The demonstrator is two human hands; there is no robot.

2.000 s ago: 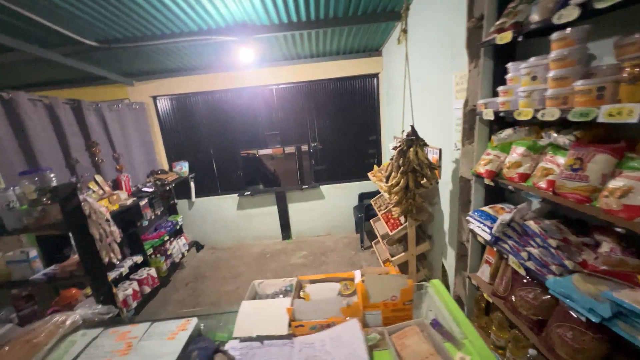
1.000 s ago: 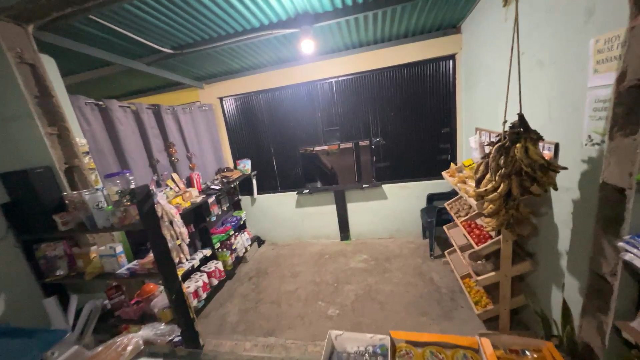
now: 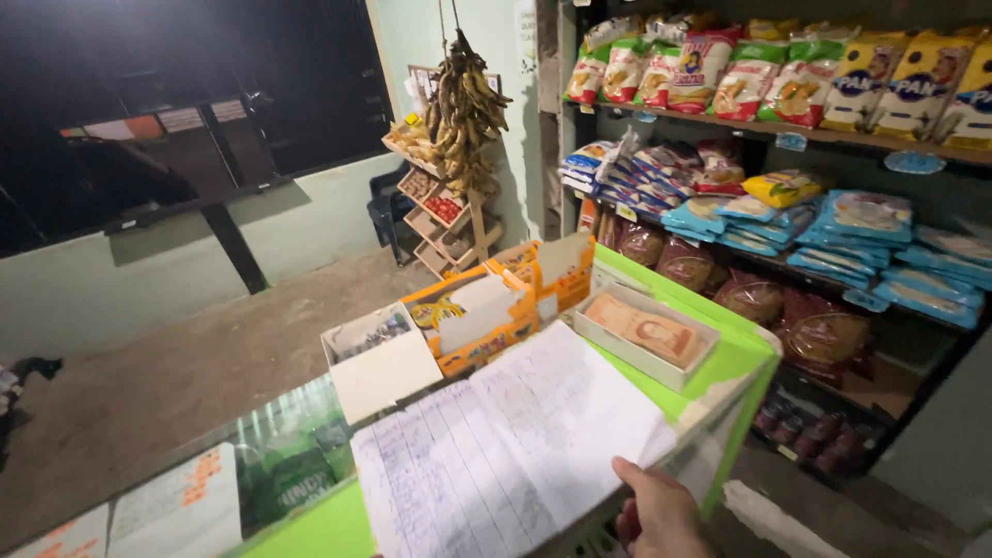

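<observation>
My right hand (image 3: 659, 508) pinches the lower right edge of an open notebook (image 3: 511, 442) with handwritten, ruled pages, thumb on top and fingers beneath. The notebook lies over the green counter (image 3: 318, 523). Of my left hand almost nothing shows; at most a sliver of a fingertip is at the notebook's bottom edge. Just beyond the notebook are a white open box (image 3: 380, 364) of small wrapped items, orange cardboard display boxes (image 3: 484, 318) with torn flaps, and a small white box (image 3: 682, 380) holding a stack of banknotes (image 3: 643, 325).
Shelves at the right hold flour bags (image 3: 845, 81), blue packets (image 3: 864, 217) and brown-filled bags (image 3: 825, 322). Plantains (image 3: 465, 116) hang before a tiered wooden produce rack (image 3: 480, 225), with a dark plastic chair (image 3: 387, 205) behind. Papers (image 3: 178, 500) lie on the counter's glass part (image 3: 287, 457).
The view has swung down and to the right, onto the counter and shelves. My right hand, unseen in the earlier frames, is now in view at the notebook's edge.
</observation>
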